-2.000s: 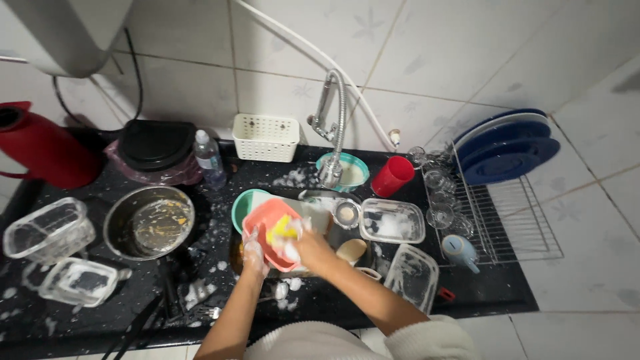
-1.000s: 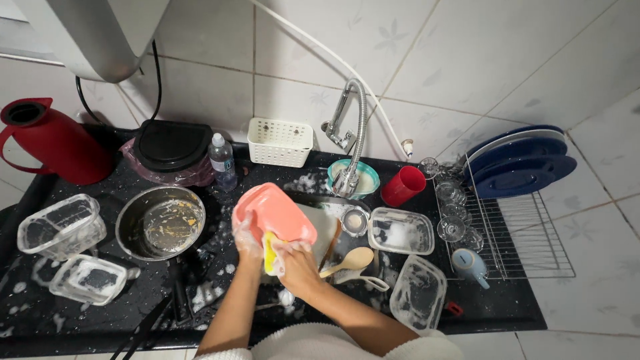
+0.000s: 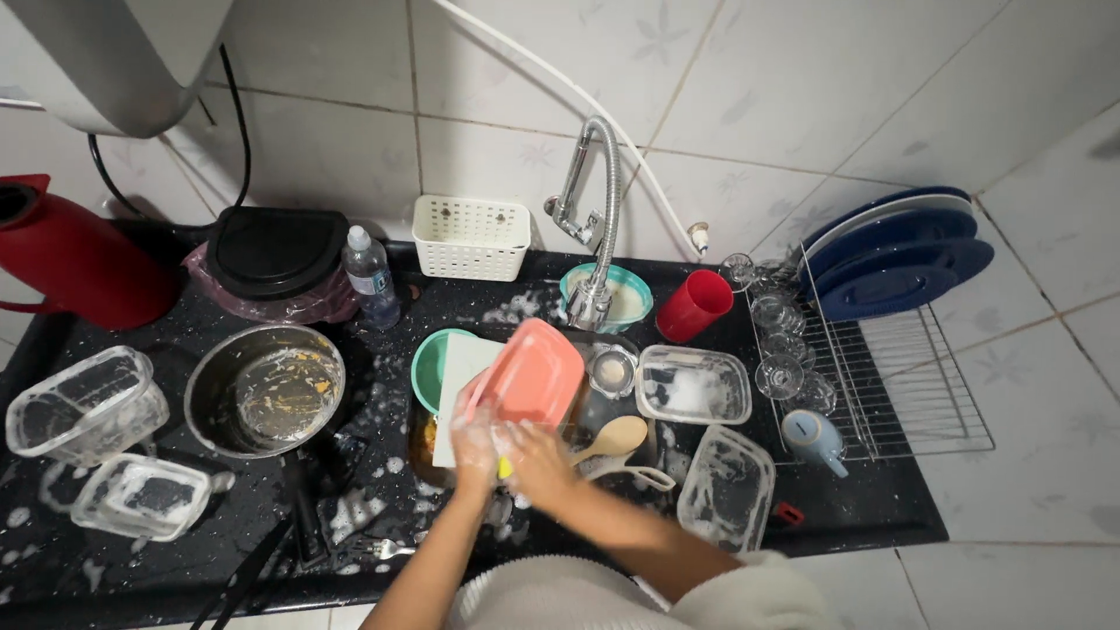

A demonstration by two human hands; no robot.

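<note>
A pink plastic container [image 3: 535,372] is tilted over the sink, with its edge gripped by my left hand [image 3: 473,442], which is covered in suds. My right hand [image 3: 534,459] is closed around a yellow sponge [image 3: 505,466], mostly hidden, against the container's near end. Under and beside the hands lie a white cutting board [image 3: 462,359], a teal bowl [image 3: 430,372] and a wooden spoon [image 3: 619,437]. The chrome faucet [image 3: 590,302] hangs just behind the pink container, over a teal bowl of whitish liquid [image 3: 626,302].
Left: a dirty pan [image 3: 289,394], soapy clear containers [image 3: 144,497], a water bottle [image 3: 372,280] and a red thermos jug [image 3: 83,262]. Behind stands a white basket [image 3: 472,249]. Right: a red cup [image 3: 694,306], clear containers [image 3: 728,486], and a wire rack [image 3: 927,385] with blue plates [image 3: 901,262] and glasses.
The pink container has changed its tilt and sits slightly further right, both hands still at it. The yellow sponge, plainly visible earlier, is now mostly covered by my fingers.
</note>
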